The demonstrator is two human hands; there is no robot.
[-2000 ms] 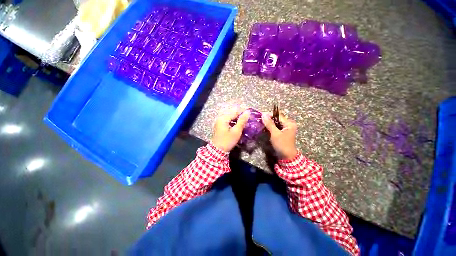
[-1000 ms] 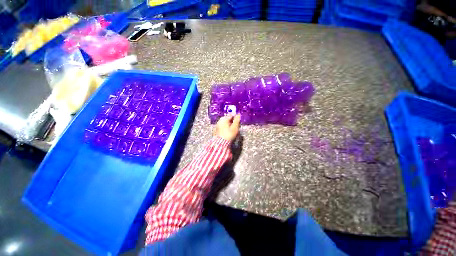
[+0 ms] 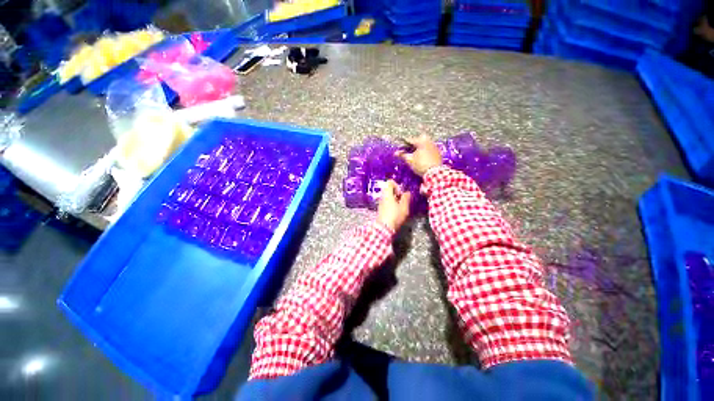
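A block of clear purple moulded parts (image 3: 489,168) lies in rows on the speckled tabletop. My left hand (image 3: 394,205) is at the near edge of the block, its fingertips on a part there; whether it grips the part is hard to tell. My right hand (image 3: 422,155) is over the middle of the block, fingers bent down. A small dark tool (image 3: 407,147) shows at its fingertips, mostly hidden. The blue tray (image 3: 168,305) at the left holds neat rows of purple parts (image 3: 239,196) in its far half.
Thin purple trimmings (image 3: 591,268) are scattered on the table (image 3: 485,86) at the right. A blue tote (image 3: 661,258) with purple parts stands at the right edge. Plastic bags (image 3: 200,82) lie upper left. A dark flat item (image 3: 250,64) is at the far edge.
The hands first worked on a purple part near the table's front edge. My left hand then reached to the block, my right hand off at the right edge; now both are at the block.
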